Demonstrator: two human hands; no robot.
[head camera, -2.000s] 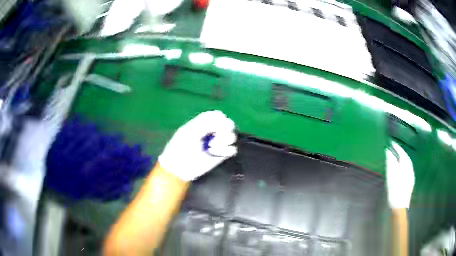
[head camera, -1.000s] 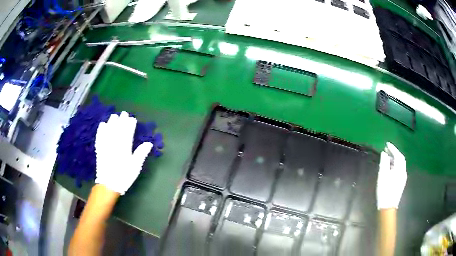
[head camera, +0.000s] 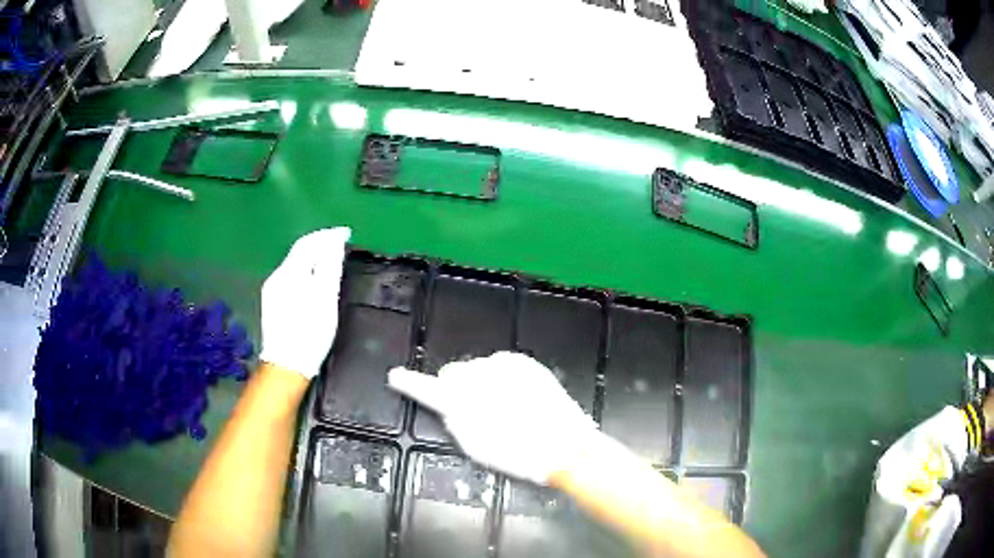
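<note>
A black component tray (head camera: 643, 381) with two rows of pockets lies on the green surface in front of me. Dark parts show at the ends of some pockets. My gloved left hand (head camera: 305, 305) is at the tray's top left corner, fingers close together and pointing forward; whether it grips the edge or holds anything is unclear. My gloved right hand (head camera: 507, 414) is over the tray's middle, one finger extended left; its palm side is hidden. Phone middle frames lie on the green beyond the tray, one of them straight ahead (head camera: 499, 180). A pile of blue pieces (head camera: 131, 360) lies at left.
A white tray (head camera: 534, 65) stands beyond the green surface (head camera: 545, 234), with stacked black trays (head camera: 807, 98) right of it. Blue discs (head camera: 926, 164) are at far right. Pale rails (head camera: 82, 207) are at left. Another person's sleeve (head camera: 926, 469) shows at lower right.
My left hand has moved from the blue pile to the tray's corner. My right hand has come from the tray's right side over its middle. The view has shifted, and the middle frames appear further left.
</note>
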